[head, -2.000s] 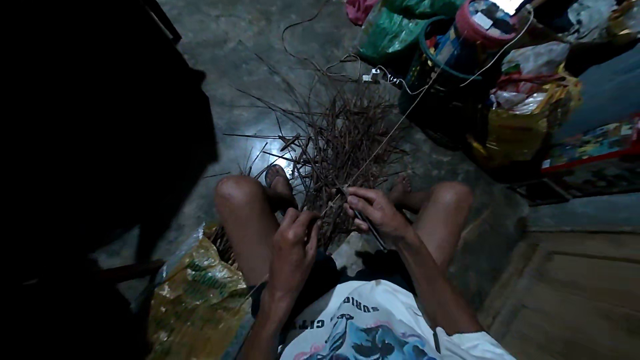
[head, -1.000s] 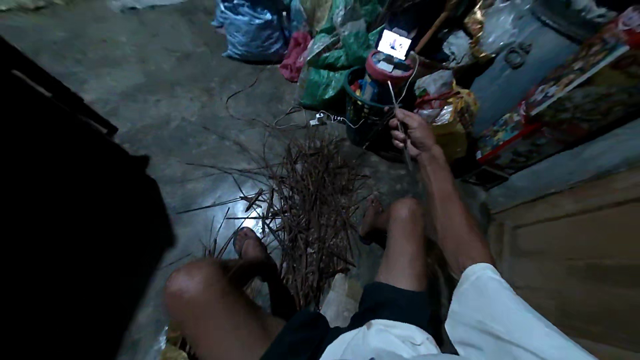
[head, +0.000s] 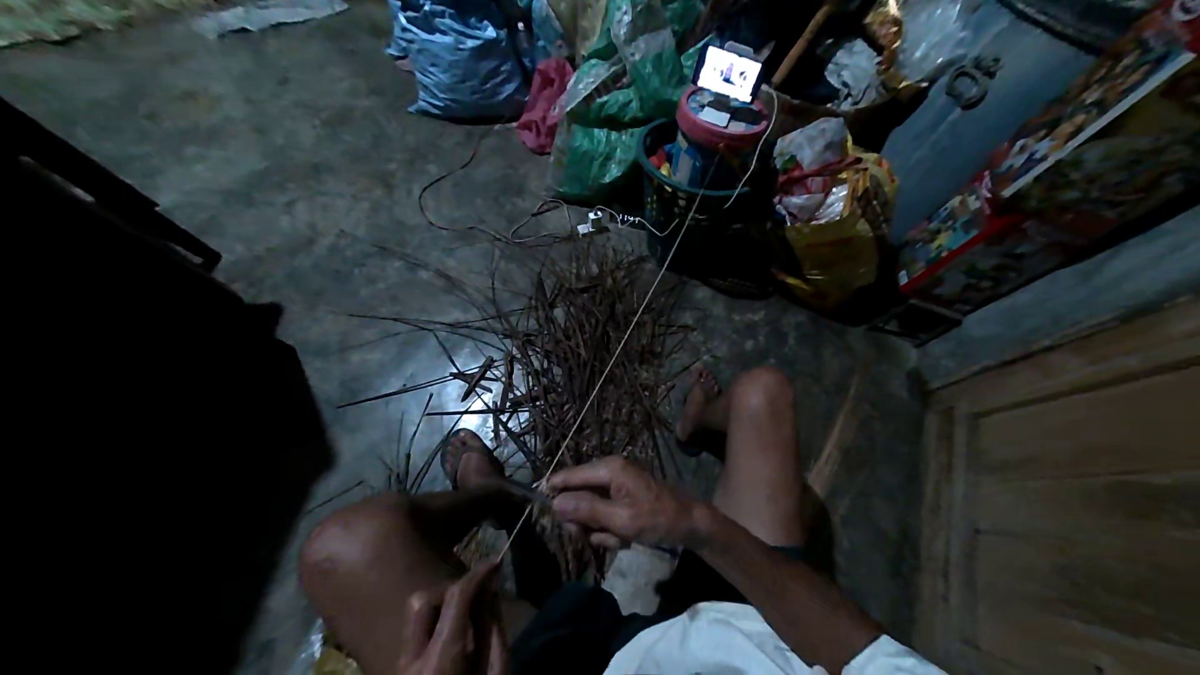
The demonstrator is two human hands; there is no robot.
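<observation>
A long thin pale strip, perhaps plant fibre [head: 614, 361], runs slanting from the basket area down to my hands. My left hand [head: 455, 619], at the bottom, pinches its lower end. Farther up the strip, my right hand [head: 614, 503] has its thumb and fingers closed at it, by a dark slim tool that looks like a knife; the blade is hard to make out. Beyond and below the hands, between my feet, lies a heap of thin brown dry sticks or stalks [head: 591, 366] on the concrete floor.
Ahead stand a dark green plastic basket [head: 661, 202], a pink-rimmed tub [head: 722, 127] bearing a lit phone [head: 728, 73], green bags [head: 600, 155] and a blue sack [head: 464, 61]. A white cable adapter [head: 592, 223] lies on the floor. A wooden panel [head: 1078, 487] is right, a dark object left.
My right hand has come back from near the basket toward my lap. My left hand, out of view one second ago, is visible again at the strip's lower end.
</observation>
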